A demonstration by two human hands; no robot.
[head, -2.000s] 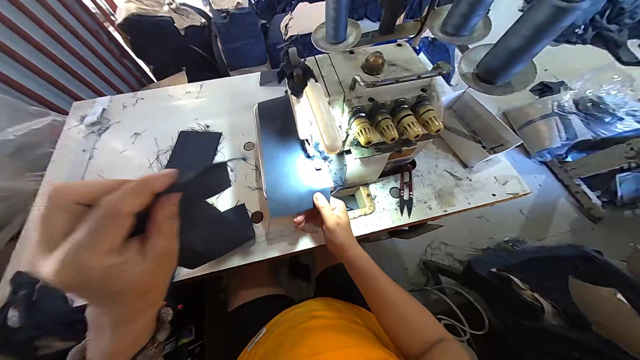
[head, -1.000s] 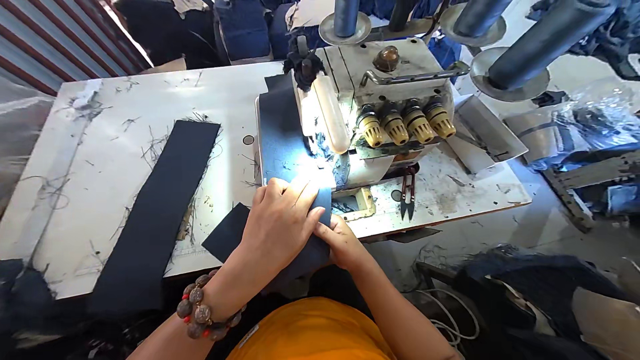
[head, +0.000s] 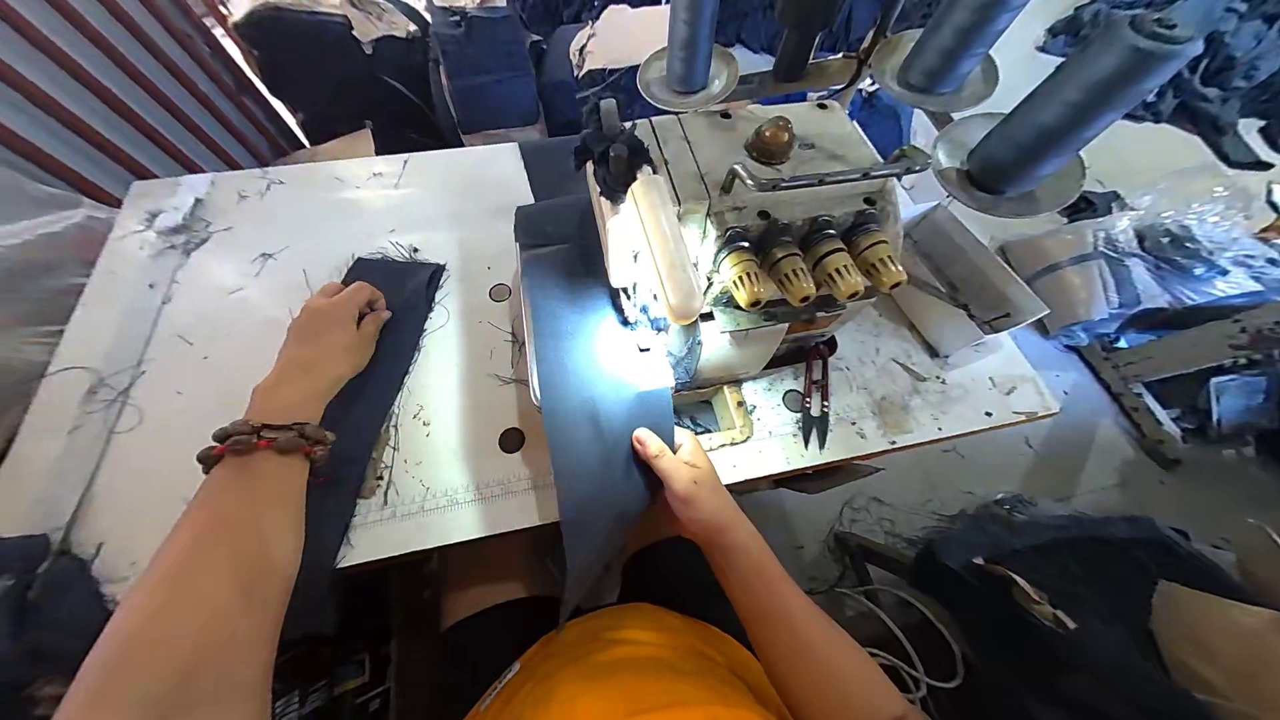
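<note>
An overlock sewing machine (head: 790,190) with its lamp lit stands on the white table. A long dark fabric strip (head: 590,430) runs under its needle area and hangs over the near table edge. My right hand (head: 685,480) pinches the right edge of that strip just in front of the needle area. On the left lies another dark fabric piece (head: 400,300) with frayed edges, also hanging over the near edge. My left hand (head: 340,335) is on its upper part, fingers curled at its left edge; whether they grip the cloth is not clear.
Thread snips (head: 816,395) with red handles lie right of the machine, near an open white box (head: 970,280). Thread cones (head: 1080,110) stand behind the machine. Loose threads litter the white tabletop (head: 230,300). A dark fabric pile (head: 1090,600) is at the lower right.
My left hand has moved from the strip at the machine to the fabric piece on the left. My right hand remains at the strip's right edge.
</note>
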